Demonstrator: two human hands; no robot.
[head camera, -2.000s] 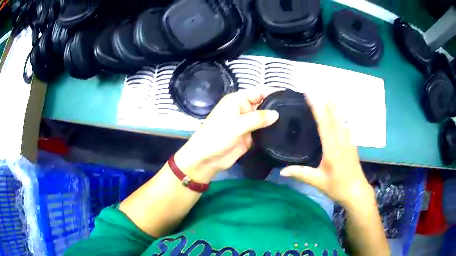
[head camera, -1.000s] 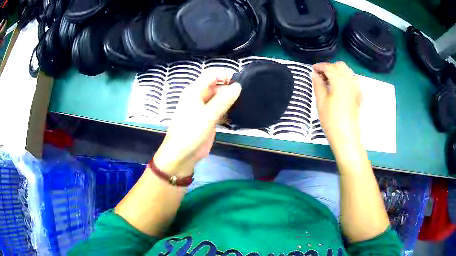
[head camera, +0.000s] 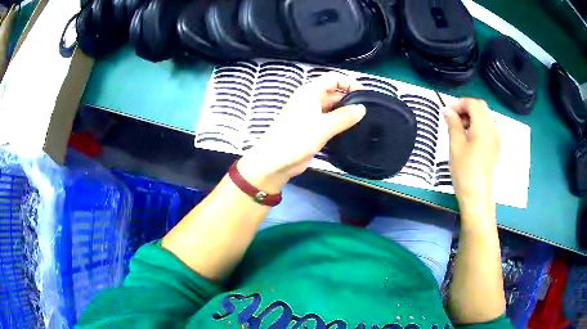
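Note:
My left hand grips a black rounded moulded shell by its left edge, thumb on its upper face, and holds it over the sticker sheet. My right hand is to the right of the shell, its thumb and forefinger pinched together on a thin dark adhesive strip that sticks out up and to the left. The white sticker sheet lies at the bench's front edge, with columns of black arcs. Its right part is blank. The shell and my hands hide part of it.
Leaning black shells line the back. Stacked shells stand behind the sheet, with another pile to their right. A cardboard box edge is at left. Blue plastic crates with clear film are below the green bench.
The view has shifted, so the bench appears further right. The shell has gone from between both hands to my left hand alone. My right hand has moved to the sheet and now pinches a strip.

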